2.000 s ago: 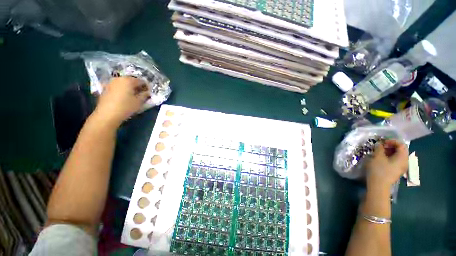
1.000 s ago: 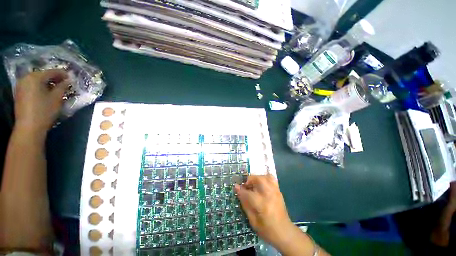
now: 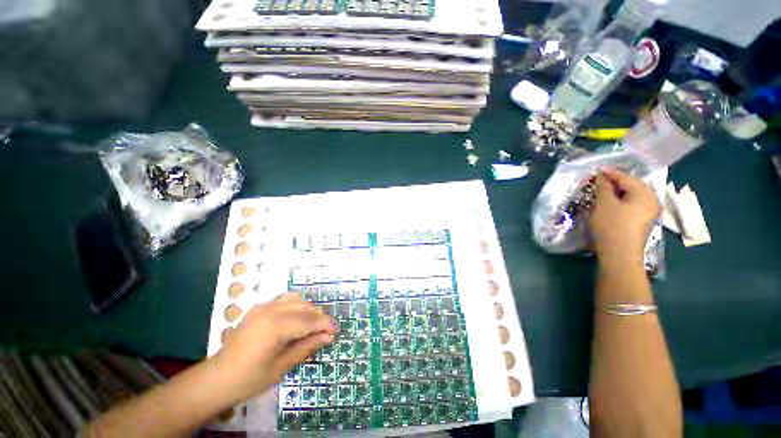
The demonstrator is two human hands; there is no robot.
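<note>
A green circuit board panel point(image 3: 374, 342) lies on a white carrier board point(image 3: 342, 205) in front of me. My left hand point(image 3: 278, 335) is over the panel's left half, thumb and fingertips close together at the boards; whether a tiny part is between them cannot be seen. My right hand point(image 3: 623, 214) reaches into the right parts bag point(image 3: 555, 227), fingertips among small silvery-dark pieces; whether it pinches one is too small to tell. The left parts bag point(image 3: 175, 184) lies open with similar pieces inside, untouched.
A tall stack of carrier boards point(image 3: 360, 81) stands behind. A black phone point(image 3: 103, 257) lies at left. At right are clear bottles point(image 3: 591, 73), a yellow tool point(image 3: 604, 133), a small white-and-blue cap point(image 3: 510, 171) and paper scraps point(image 3: 688, 214). A grey bag point(image 3: 77, 60) is at back left.
My left hand has left the left bag and is now over the panel. My right hand has gone from the panel's right side back to the right bag. The view has shifted.
</note>
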